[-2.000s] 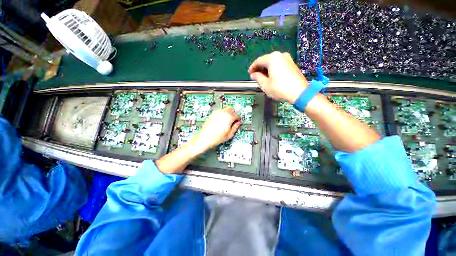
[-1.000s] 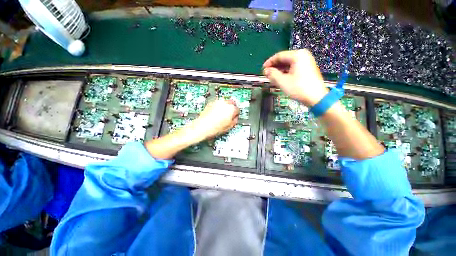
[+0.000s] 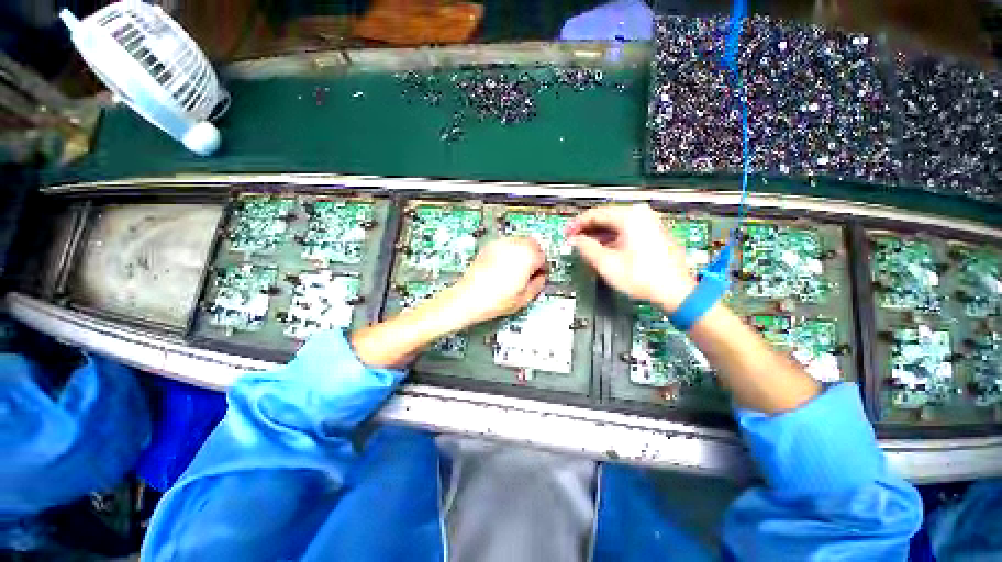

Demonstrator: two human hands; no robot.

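My left hand [image 3: 503, 277] is over the upper right printed circuit board [image 3: 541, 228] of the pallet in front of me, fingers curled together at its lower part. My right hand [image 3: 635, 255] is at the right edge of the same board, thumb and forefinger pinched together. Whether either hand holds a small component is too small to tell. A white-topped board [image 3: 535, 336] lies just below, in the same pallet [image 3: 599, 329]. A blue wrist strap [image 3: 700, 299] is on my right wrist, with a thin blue cord [image 3: 745, 143] running up from it.
A loose component pile [image 3: 500, 97] lies on the green mat [image 3: 374, 132]. Bulk component stock [image 3: 780, 99] is at the back right, a white fan [image 3: 154, 66] at the back left. The conveyor's silver front rail [image 3: 516, 426] runs before me. A person's blue sleeve [image 3: 66, 439] is at left.
My right hand has come down and left from above the conveyor's back rail to the board. My left hand has stayed at the same board. The camera view has shifted slightly.
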